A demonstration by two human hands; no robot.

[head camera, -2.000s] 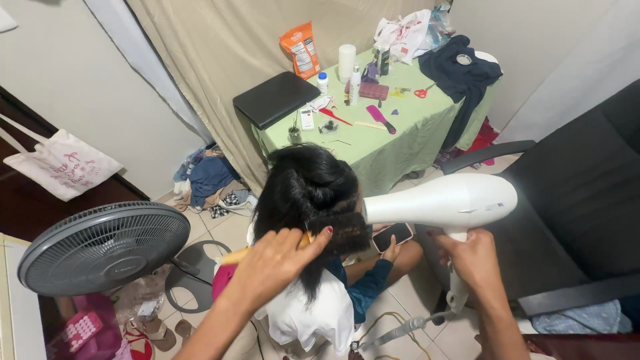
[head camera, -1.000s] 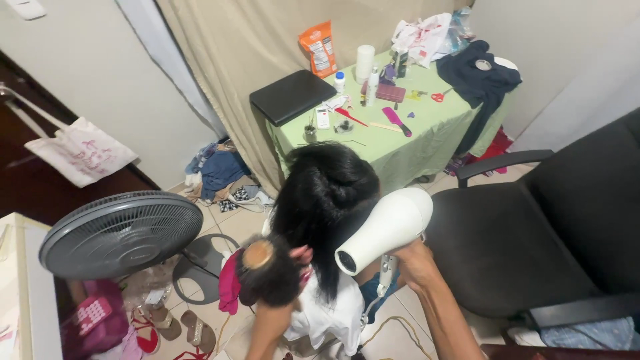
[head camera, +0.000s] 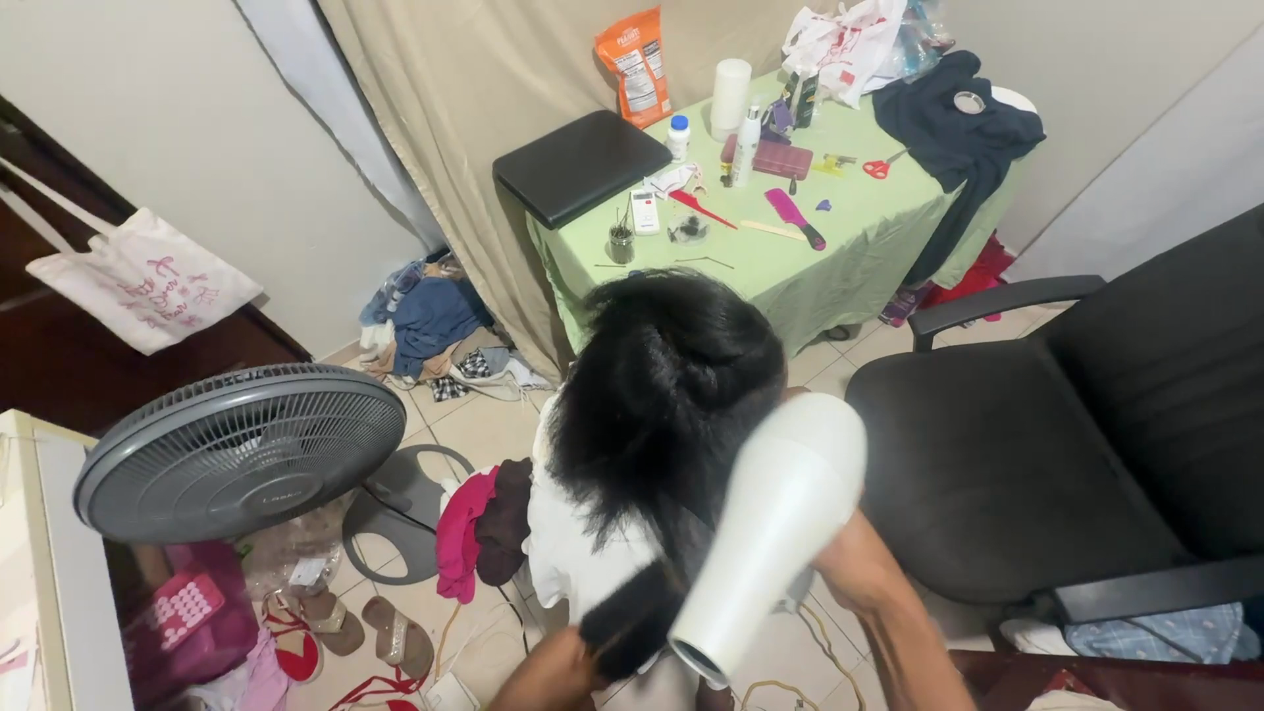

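A white hair dryer [head camera: 775,523] is gripped in my right hand [head camera: 851,558], its nozzle pointing down and to the left. My left hand [head camera: 563,664] is closed at the near end of a black-bristled hairbrush [head camera: 632,617]; the hand partly hides its handle. The brush lies by the lower ends of the dark hair [head camera: 671,395] of a seated person, whose face is hidden. That person wears a white top [head camera: 583,543]. Some strands hang between the brush and the dryer.
A grey fan [head camera: 242,449] stands at the left, a black office chair [head camera: 997,454] at the right. Beyond the person, a green-clothed table [head camera: 849,267] holds a black laptop [head camera: 583,163], a pink comb [head camera: 795,217] and bottles. Sandals [head camera: 395,632] and cords lie on the floor.
The dryer was held sideways at the right of the head; it now points downward, nearer the brush. The brush has gone from the hair beside the face to the hair ends at the back.
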